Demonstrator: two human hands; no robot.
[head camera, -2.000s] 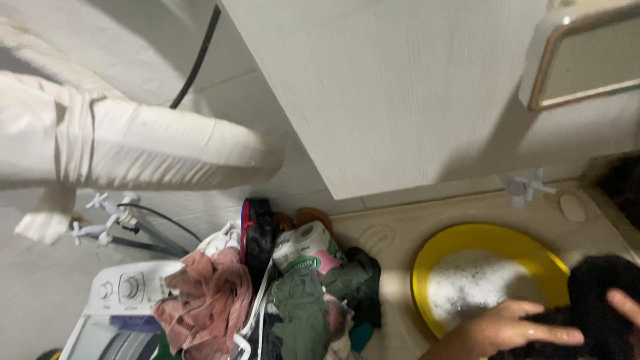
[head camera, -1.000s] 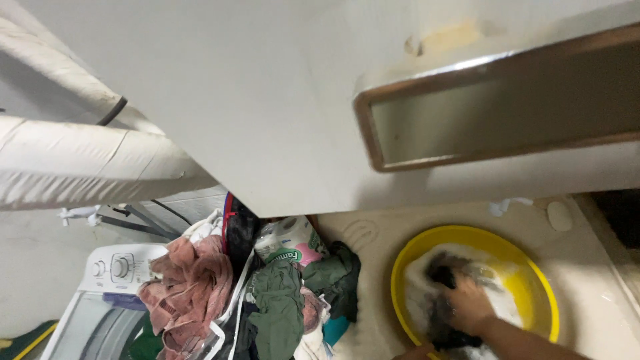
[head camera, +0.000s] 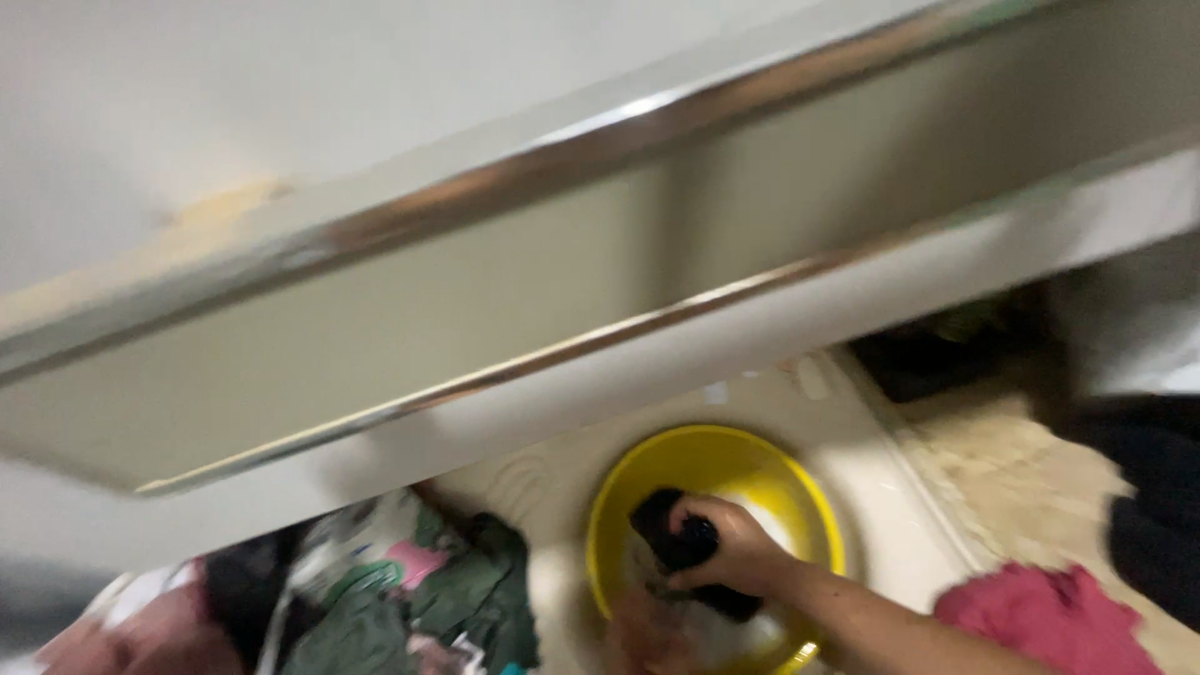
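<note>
A round yellow basin (head camera: 717, 433) with whitish suds stands on a pale sink counter (head camera: 881, 487) at the lower middle right. Over it my right hand (head camera: 731, 544) grips a wet, bunched black cloth (head camera: 736, 602), fingers curled around its upper part. My left hand (head camera: 647, 637) is a blur at the basin's lower left side, just below the cloth; its fingers are not clear, and whether it touches the cloth cannot be told.
A white cabinet front with a long framed mirror (head camera: 469, 300) hangs close overhead, above the basin. Left of the basin lie dark green clothes (head camera: 469, 600), a plastic package (head camera: 347, 544) and pink cloth (head camera: 150, 628). A magenta cloth (head camera: 1041, 614) lies at lower right, black fabric (head camera: 1158, 525) beyond.
The black cloth, held beside the basin two seconds ago and pressed into the suds one second ago, is now bunched up in my right hand over the basin. The view has shifted right.
</note>
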